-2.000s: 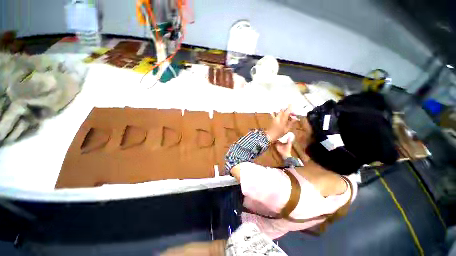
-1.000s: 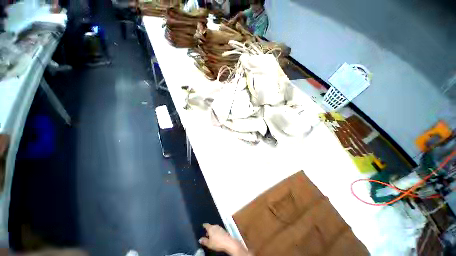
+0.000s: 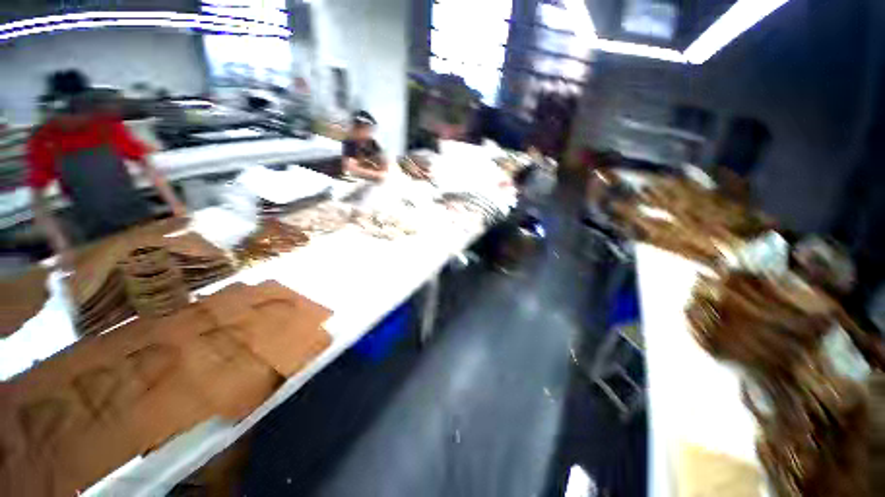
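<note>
No hand of mine is in the picture. Nearest on the left, brown bag panels (image 3: 146, 388) lie flat and overlapping in a row along a long white-covered table (image 3: 374, 277). Several show curved handles. Behind them stand stacked brown panels (image 3: 92, 281) and a bundle of brown strips (image 3: 153, 281). Many small brown pieces (image 3: 272, 240) lie further along. The view is blurred by motion.
A dark aisle floor (image 3: 466, 388) runs ahead between the tables. On the right, a white table (image 3: 674, 340) bears brown bag piles (image 3: 767, 320). A person in red (image 3: 92, 170) stands at left; another person (image 3: 363, 150) is at the far table. A blue object (image 3: 383, 333) is under the left table.
The view has swung away from the beige bags and wall, and now faces along the aisle. The hand seen near the table edge before is out of the picture.
</note>
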